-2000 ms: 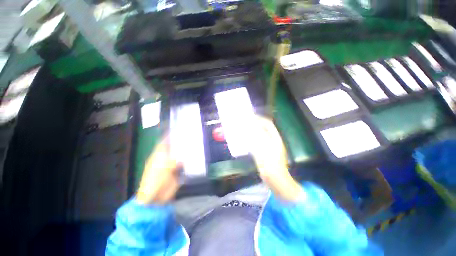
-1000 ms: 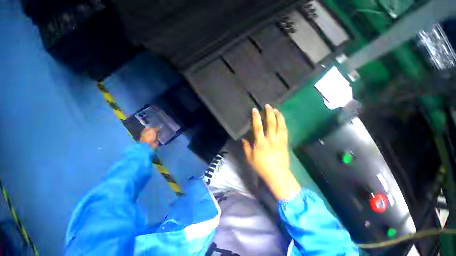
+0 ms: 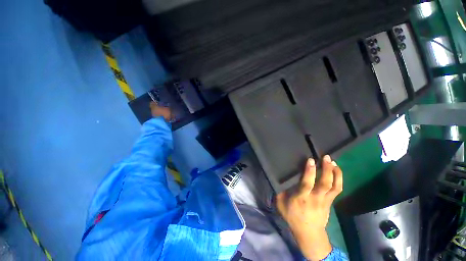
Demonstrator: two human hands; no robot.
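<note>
A black component tray (image 3: 294, 176) lies on top of the tall dark tray stack (image 3: 214, 46). Its two right-hand pockets hold silver-grey panels (image 3: 387, 66) with black round marks; the other pockets show no panels. My right hand (image 3: 309, 206) has its spread fingertips on the near rim, with nothing seen held. At the left, beyond the stack, is a lower black tray (image 3: 138, 107) with several grey panels (image 3: 189, 97). My left hand (image 3: 162, 111) is over its near-left part, touching tray or panel; its small, blurred fingers hide which.
A white paper (image 3: 395, 138) lies on the green bench right of the tray. The press control panel (image 3: 386, 229), with a green button, is at lower right. A metal bar (image 3: 439, 116) crosses at right. Blue floor (image 3: 66, 127) with yellow-black tape (image 3: 116, 71) is at left.
The view has swung left from the press to the trays. Both hands left the white panels at the press. More of the lower tray now shows. My right hand's fingertips now overlap the upper tray's rim.
</note>
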